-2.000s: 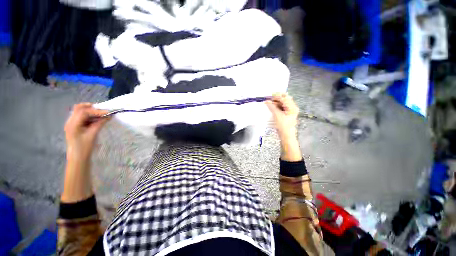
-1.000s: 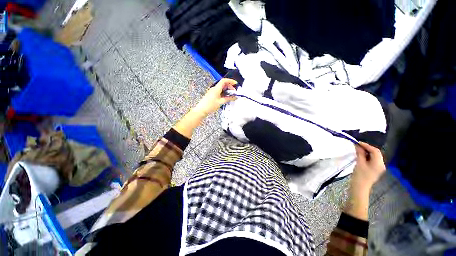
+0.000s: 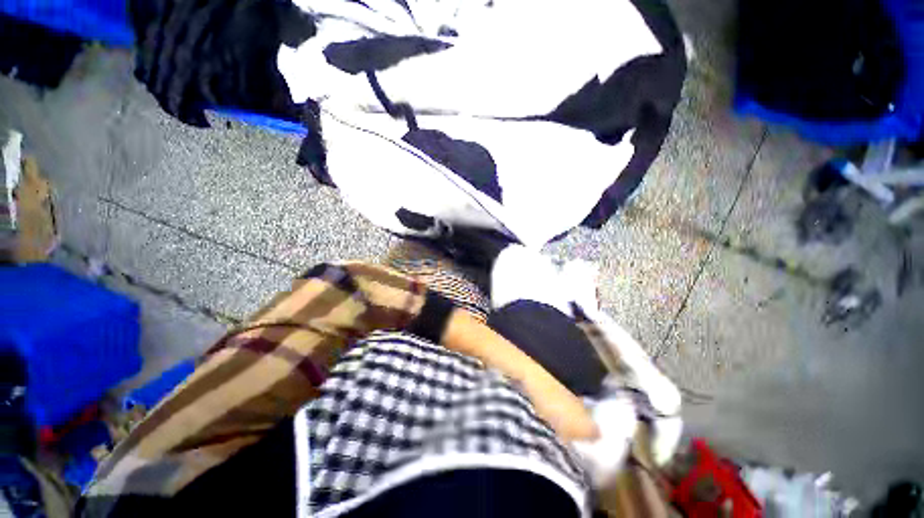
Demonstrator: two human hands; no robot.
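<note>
A large white garment with black patches (image 3: 567,152) hangs down in front of me, with a thin dark seam line running across it. A white and black part of it trails to the lower right, beside my apron. My left forearm crosses over my checked apron, and my left hand (image 3: 582,423) is at this trailing cloth. The hand is blurred and its fingers are hidden by white cloth. Of my right arm only a bit of plaid sleeve shows at the bottom; my right hand cannot be made out among the cloth.
A dark cloth heap (image 3: 203,61) lies over a blue crate at the upper left. A blue crate (image 3: 66,344) stands at the left. A crate with black cloth (image 3: 826,61) is at the upper right. A red object (image 3: 714,484) is at the lower right on the grey floor.
The seam edge is no longer stretched between my two hands. My left arm has swung across to the lower right, and part of the garment has moved there too. The view has turned.
</note>
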